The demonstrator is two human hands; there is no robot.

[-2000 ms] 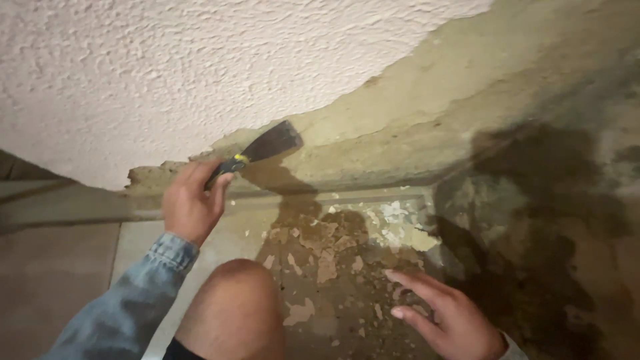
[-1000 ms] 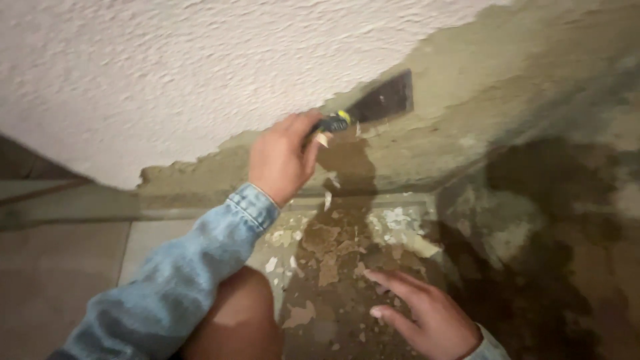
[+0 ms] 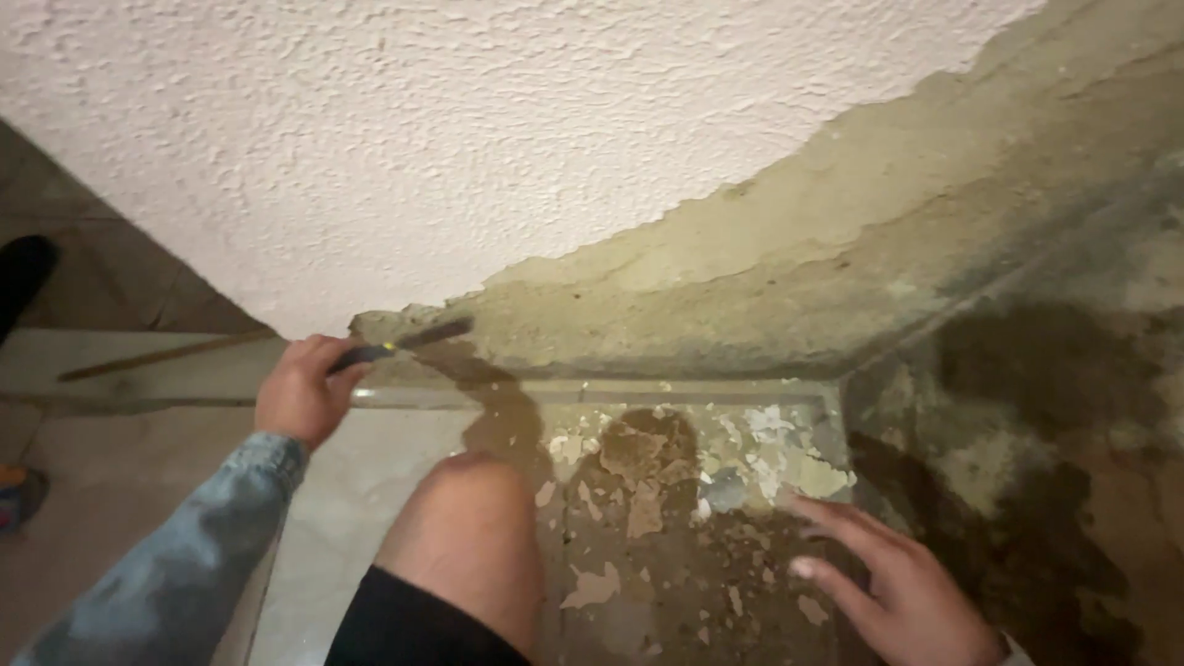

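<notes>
My left hand point(image 3: 303, 393), in a denim sleeve, is closed around the dark handle of a putty knife point(image 3: 435, 335). The blade points right and lies at or close to the bare strip low on the wall, near the lower left end of the textured paint point(image 3: 462, 129). Bare plaster point(image 3: 786, 231) runs below the ragged paint edge up to the right. My right hand point(image 3: 888, 578) is at the lower right above the floor, fingers apart, holding nothing. Paint flakes point(image 3: 647, 453) lie scattered on the floor beside it.
My bent knee point(image 3: 472, 518) is between my hands. A second wall point(image 3: 1045, 444), patchy and dark with shadow, meets the first at the right corner. A thin brown strip point(image 3: 166, 356) lies at the left. A dark object point(image 3: 26, 268) and a partly seen orange and blue item point(image 3: 17, 495) are at the left edge.
My left hand swung right and up along the wall with the putty knife, then came back left and down. My right hand has stayed low above the floor, fingers apart.
</notes>
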